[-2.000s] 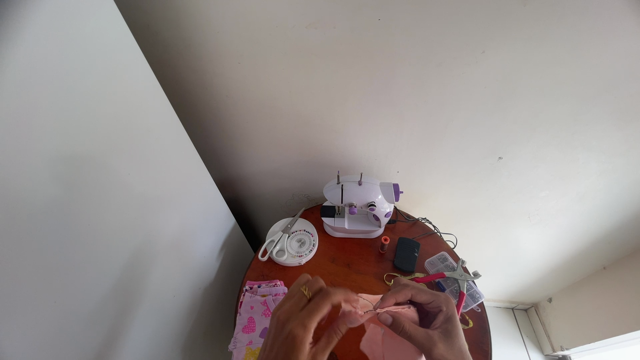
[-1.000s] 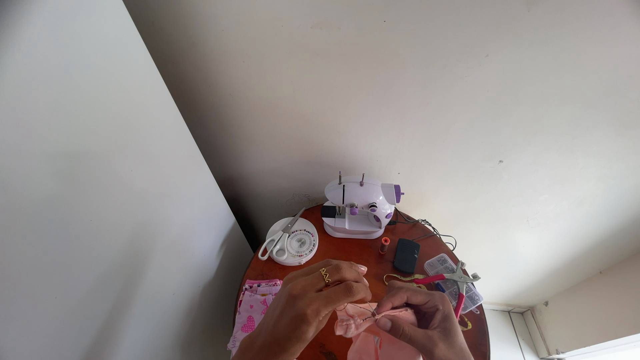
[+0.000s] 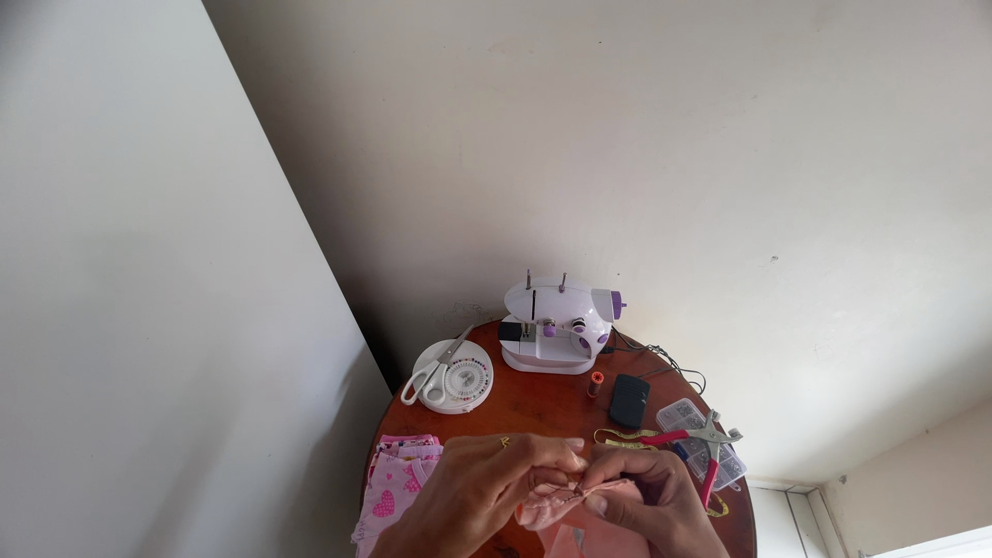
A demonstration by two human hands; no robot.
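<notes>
A piece of salmon-pink fabric (image 3: 552, 508) is pinched between both hands near the bottom of the head view, its lower part hanging down over the round wooden table. My left hand (image 3: 496, 484), with a gold-coloured ring, grips the gathered edge from the left. From the right, my right hand (image 3: 647, 496) pinches the same edge between thumb and forefinger. The fingertips nearly meet at a small dark spot on the edge; what it is cannot be made out. Beside my left hand lie folded pink printed fabrics (image 3: 387, 496).
A small white and purple sewing machine (image 3: 558, 325) stands at the table's back. Scissors (image 3: 438, 372) lie over a pin wheel (image 3: 467, 378) on a white disc. Near the right are a thread spool (image 3: 595, 384), black foot pedal (image 3: 628, 401), measuring tape (image 3: 620, 435), red-handled pliers (image 3: 707, 438) and clear compartment box (image 3: 682, 418).
My left hand was turned with its fingers spread two seconds ago; its fingers are now closed on the fabric edge. My right hand keeps its pinch on the fabric.
</notes>
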